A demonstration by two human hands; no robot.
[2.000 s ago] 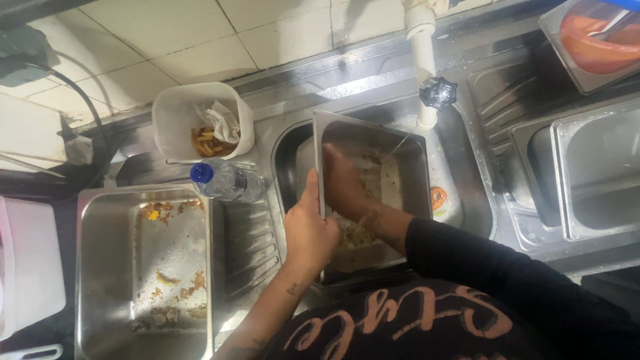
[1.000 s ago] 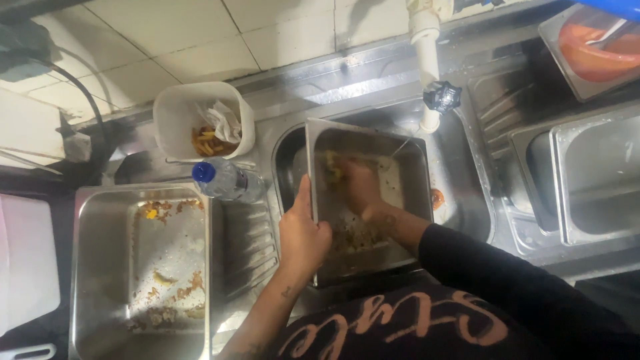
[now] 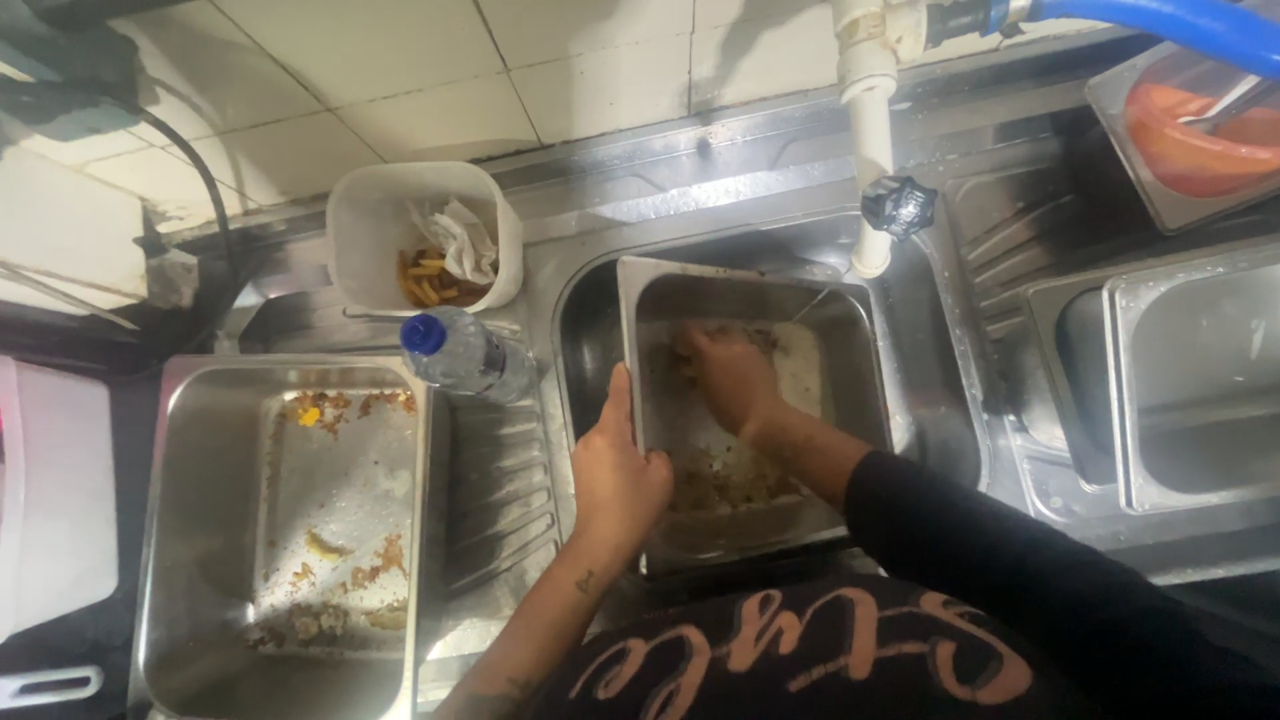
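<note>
A deep stainless steel food pan (image 3: 850, 400) sits tilted in the sink basin (image 3: 940, 350), with brown food residue (image 3: 720, 480) stuck to its floor. My left hand (image 3: 618, 480) grips the pan's left rim, its index finger pointing up along the edge. Inside the pan, my right hand (image 3: 735, 380) is bent down against the far left part of the floor; its fingertips are blurred, and whether they hold something cannot be made out. Above the pan's far right corner stands a white pipe tap (image 3: 873, 150) with a dark knob (image 3: 898, 207).
A second steel pan (image 3: 200, 500) with food scraps lies at left. Behind it are a clear plastic bottle (image 3: 480, 360) with a blue cap and a white tub (image 3: 350, 240) holding fries and tissue. More steel pans (image 3: 1200, 400) and an orange bowl (image 3: 1200, 140) stand at right.
My right hand has shifted about inside the pan, over its floor. My left hand has stayed at the left rim. An orange-red piece seen right of the pan earlier is no longer visible.
</note>
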